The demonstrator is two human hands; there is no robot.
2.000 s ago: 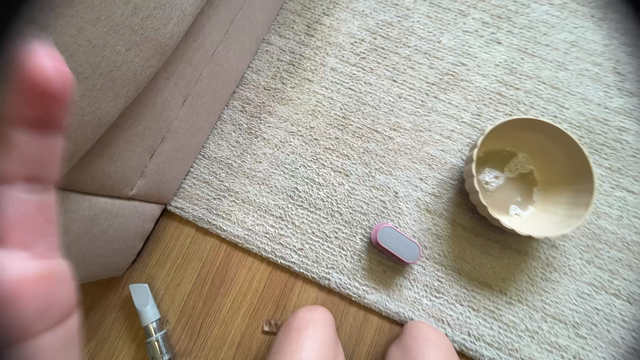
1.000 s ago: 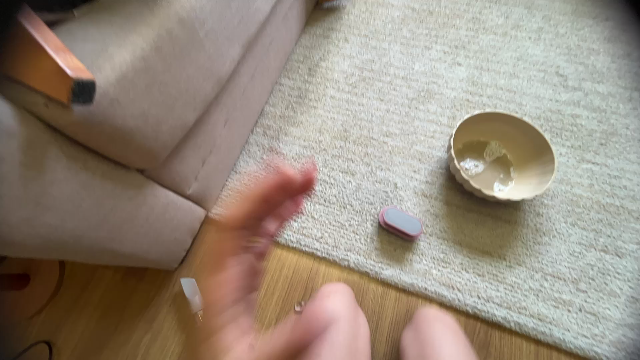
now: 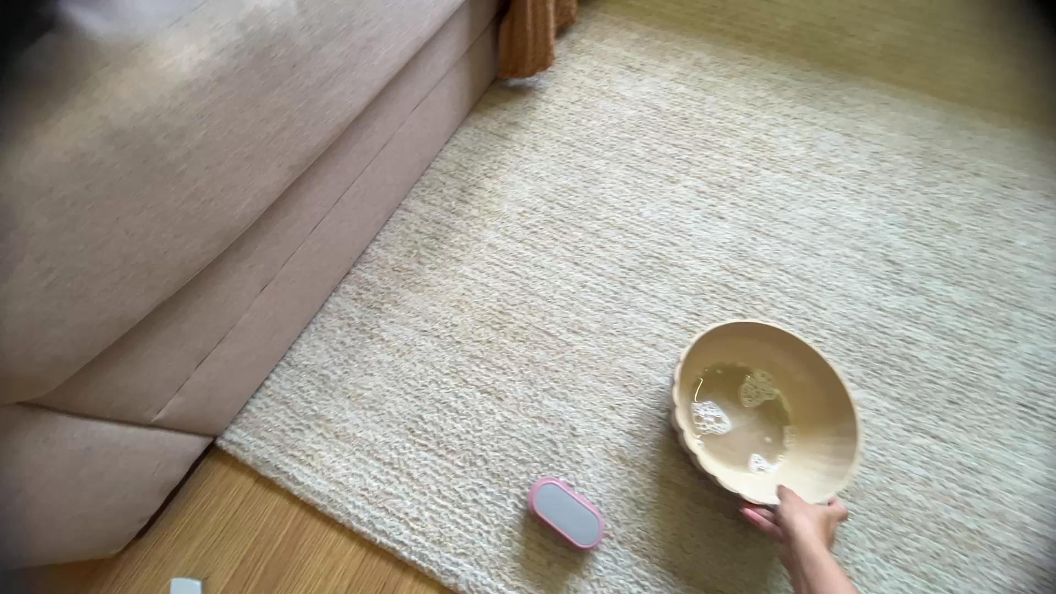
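Note:
At the lower right, my right hand (image 3: pixel 799 520) grips the near rim of a beige bowl (image 3: pixel 825 437) with a scalloped outer wall. The thumb is at the rim and fingers show beneath it. Shallow liquid with patches of white foam lies in the bowl. Left of the bowl, a small oval object (image 3: pixel 568 513) with a grey top and pink edge rests on the cream rug. My left hand is out of view.
A beige upholstered sofa (image 3: pixel 247 206) runs along the left side of the textured rug (image 3: pixel 511 330). Orange-brown fabric (image 3: pixel 528 37) hangs at the top. A pale tip of an object (image 3: pixel 186 586) shows over the wood floor (image 3: pixel 272 528) at the bottom edge.
My right hand has come into view and taken hold of the bowl's rim. The blurred hand seen in the earlier frames on the left and middle is gone. The view has shifted.

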